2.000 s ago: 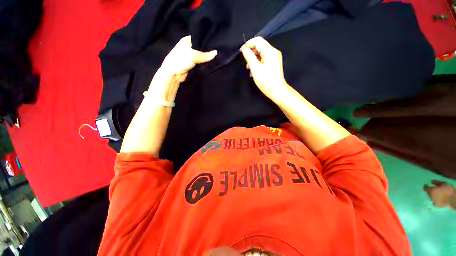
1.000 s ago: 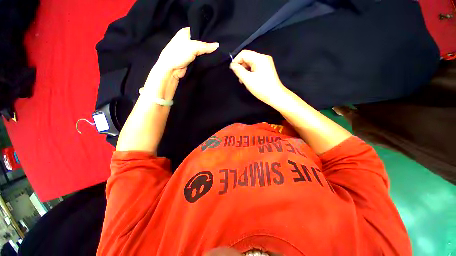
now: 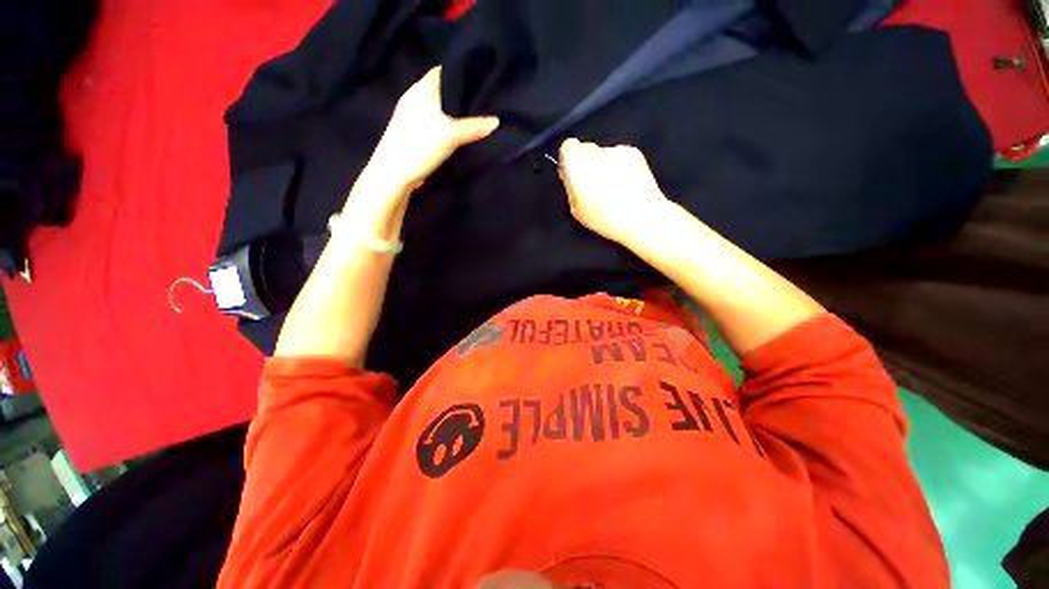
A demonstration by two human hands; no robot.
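Observation:
A black-navy coat (image 3: 805,150) lies spread in front of me, with its bluer lining (image 3: 656,63) showing along an opened edge. My left hand (image 3: 431,132) is on the bunched cloth left of centre, thumb stretched over the fabric; its other fingers are partly hidden by the coat, which it holds. My right hand (image 3: 610,184) is just right of it, fingertips pinched on a thin, pale needle (image 3: 552,159) close to the coat's edge. The thread is too fine to see. A small dark spot, perhaps a button, is beside the needle's tip.
A hanger hook (image 3: 184,295) and white label (image 3: 228,287) stick out at the coat's collar, at left. Red cloth (image 3: 138,230) covers the table. Dark garments (image 3: 40,127) lie at far left. A brown cloth (image 3: 955,299) hangs at right above green floor (image 3: 966,472).
My right hand moved left and down towards the coat edge, then slightly back right and down; the needle now shows at its fingertips. My left hand has stayed nearly in place.

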